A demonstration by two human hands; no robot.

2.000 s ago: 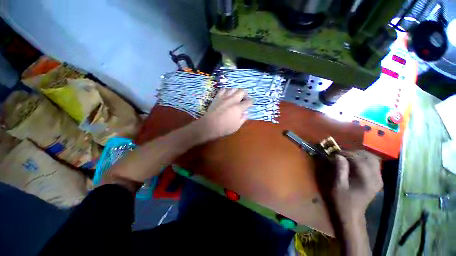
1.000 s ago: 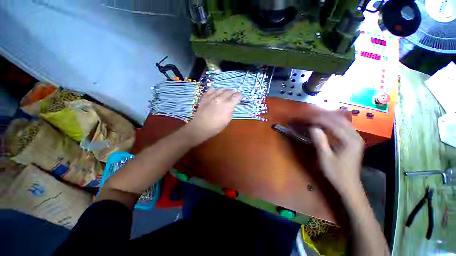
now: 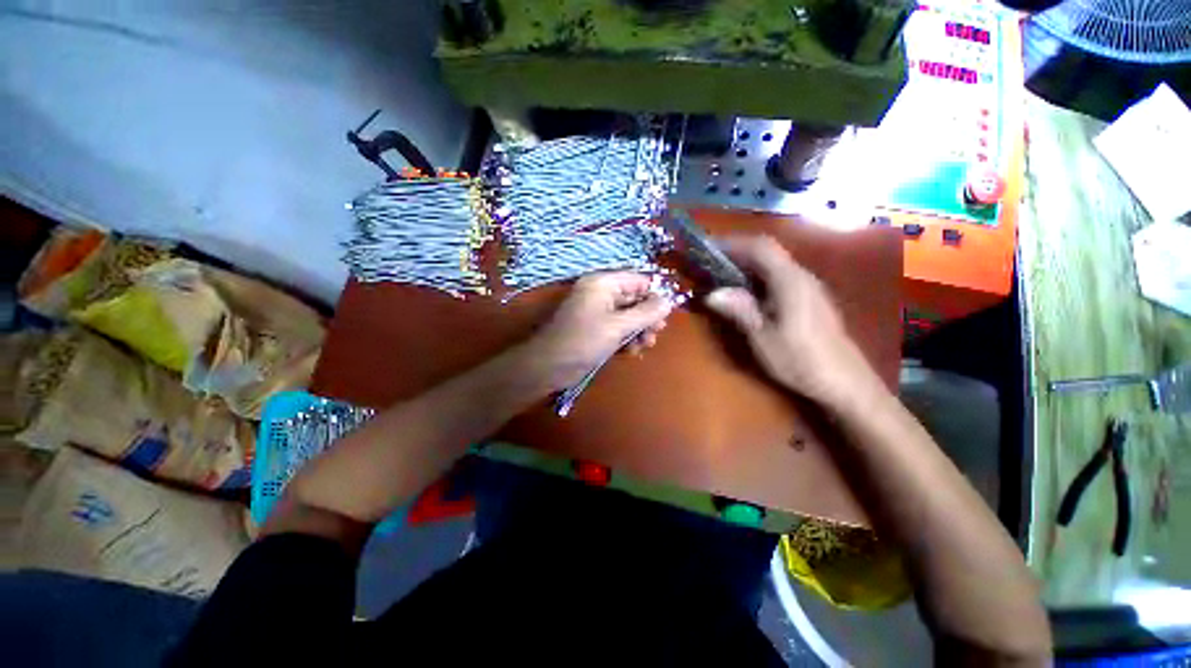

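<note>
My left hand (image 3: 607, 317) holds a few thin silvery rods (image 3: 598, 371) just in front of the right rod stack; their lower ends point toward the table's front edge. My right hand (image 3: 773, 313) grips a narrow grey bar (image 3: 707, 253), tilted, its far end near the right stack's corner. The bar's slots cannot be made out. Two stacks of rods lie at the rear left of the reddish-brown board (image 3: 731, 405): the left stack (image 3: 415, 235) shows yellow tips along its right side, and the right stack (image 3: 575, 209) lies beside it.
The green press block (image 3: 679, 85) stands behind, with a perforated plate (image 3: 745, 163) below it. An orange control box (image 3: 960, 255) is at right. A black clamp (image 3: 381, 144) is behind the left stack. A blue basket (image 3: 272, 450), sacks (image 3: 144, 405), a yellow-lined bucket (image 3: 856, 581) and pliers (image 3: 1100, 489) surround the table.
My left hand has come off the right stack toward me with a few rods. My right hand has moved left and picked up the grey bar from the board. The view has shifted.
</note>
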